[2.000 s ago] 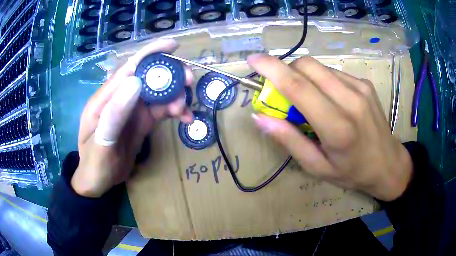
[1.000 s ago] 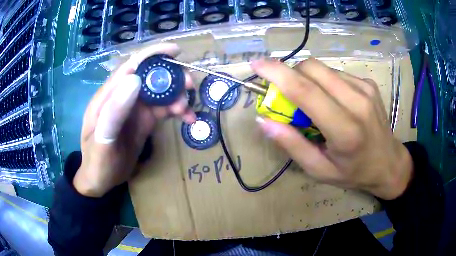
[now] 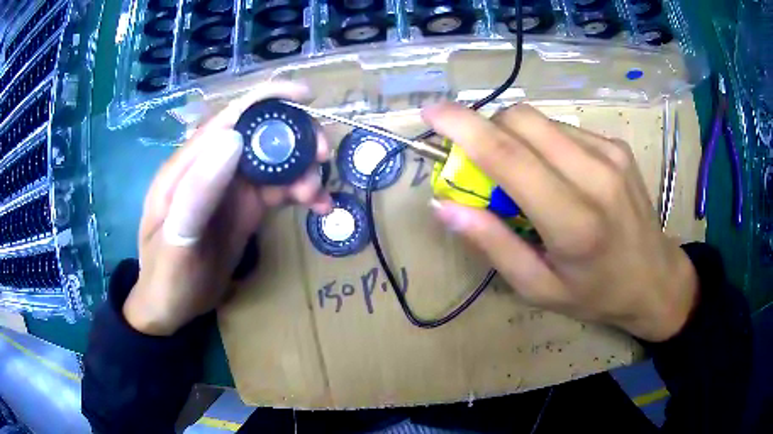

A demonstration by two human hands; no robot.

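My left hand (image 3: 191, 199), with whitish finger cots, holds a black model wheel (image 3: 275, 142) upright, its silver centre and ring of pale dots facing me. My right hand (image 3: 564, 212) holds the yellow handle with blue band of a soldering iron or hot knife (image 3: 463, 180). Its thin silver shaft reaches left to the top edge of the wheel; whether the tip touches cannot be told. Two loose wheels lie on the cardboard between my hands, one upper (image 3: 370, 158) and one lower (image 3: 337, 225). Another dark round part is mostly hidden behind my left fingers.
The brown cardboard (image 3: 441, 364) bears handwriting. A black cord (image 3: 392, 275) loops across it. Clear blister trays of wheels stand behind (image 3: 381, 55) and at the left (image 3: 63, 169). Slim metal tweezers (image 3: 670, 165) and purple-handled pliers (image 3: 720, 169) lie at the right.
The held wheel has shifted slightly right and down, and its face has turned a little. The tool shaft stays at its top edge. My right hand has barely moved.
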